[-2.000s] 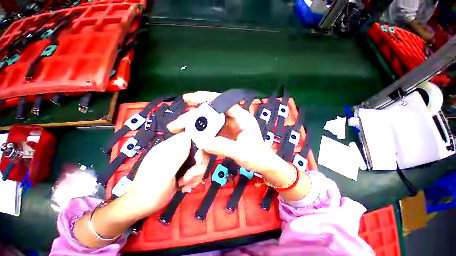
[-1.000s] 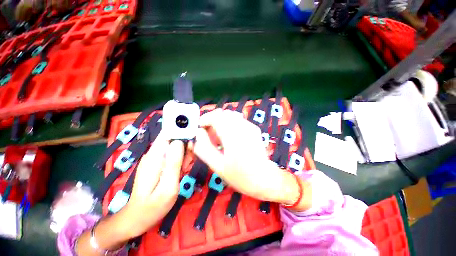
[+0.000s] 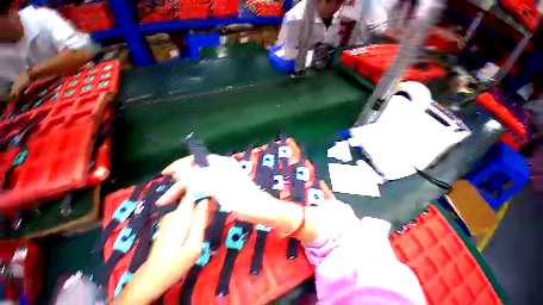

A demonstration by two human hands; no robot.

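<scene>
A smartwatch is held between my two hands above the red-orange tray (image 3: 274, 271); only its dark strap (image 3: 197, 152) shows clearly, pointing up and away. My left hand (image 3: 177, 238) grips the watch from below. My right hand (image 3: 221, 181) lies over the watch and hides its body; its exact hold is blurred. Several smartwatches lie in the tray with pale-blue or white squares up, one in front (image 3: 234, 237) and one at the right side (image 3: 314, 196).
Stacked red trays (image 3: 50, 170) with watches stand at left. Loose white paper pieces (image 3: 354, 179) and larger white sheets (image 3: 411, 140) lie right. An empty-pocketed red tray (image 3: 443, 262) is at lower right. People (image 3: 59, 44) sit beyond the bench; a metal post (image 3: 396, 65) rises at right.
The view has tilted up, showing co-workers and racks. My right hand has moved over the watch body, which was visible facing up before. My left hand still holds the watch.
</scene>
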